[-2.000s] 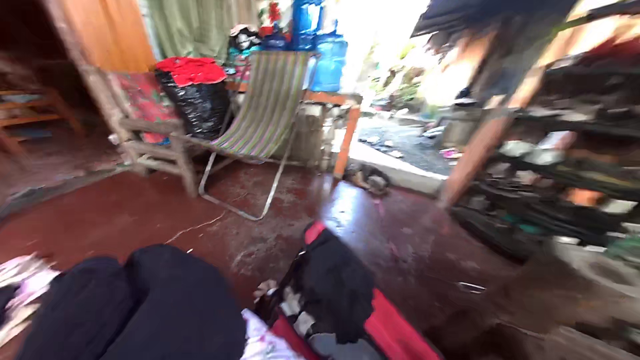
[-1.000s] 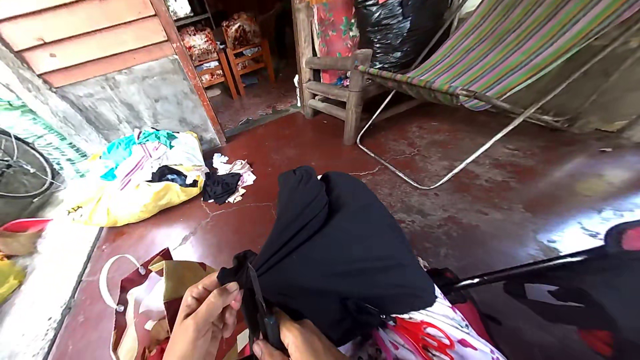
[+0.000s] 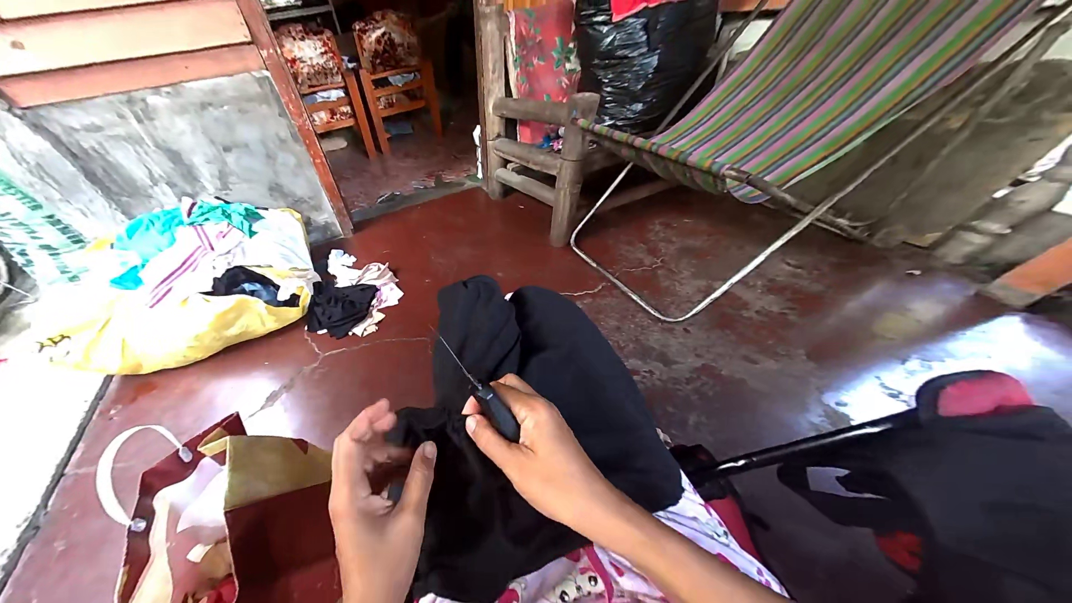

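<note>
My right hand (image 3: 536,444) is closed around the black handle of a small pointed tool (image 3: 496,410), whose thin metal tip points up and to the left. Beside it, my left hand (image 3: 381,494) has its fingers apart at the edge of a bunched black cloth (image 3: 469,502); whether the fingertips touch the cloth cannot be told. Larger dark fabric (image 3: 578,385) spreads over the lap, with white and pink printed cloth (image 3: 578,578) below it.
A paper bag (image 3: 276,528) with cloth scraps stands at the lower left. Behind it lies a yellow sack (image 3: 184,339) heaped with clothes, beside black scraps (image 3: 339,308). A striped sling chair (image 3: 796,100) stands upper right; a black item with a bar (image 3: 963,477) is at the right.
One second ago both hands were together at the black cloth with a dark-handled tool. My right hand now holds the tool raised, and my left hand's fingers are apart. The view has swung left since two seconds ago.
</note>
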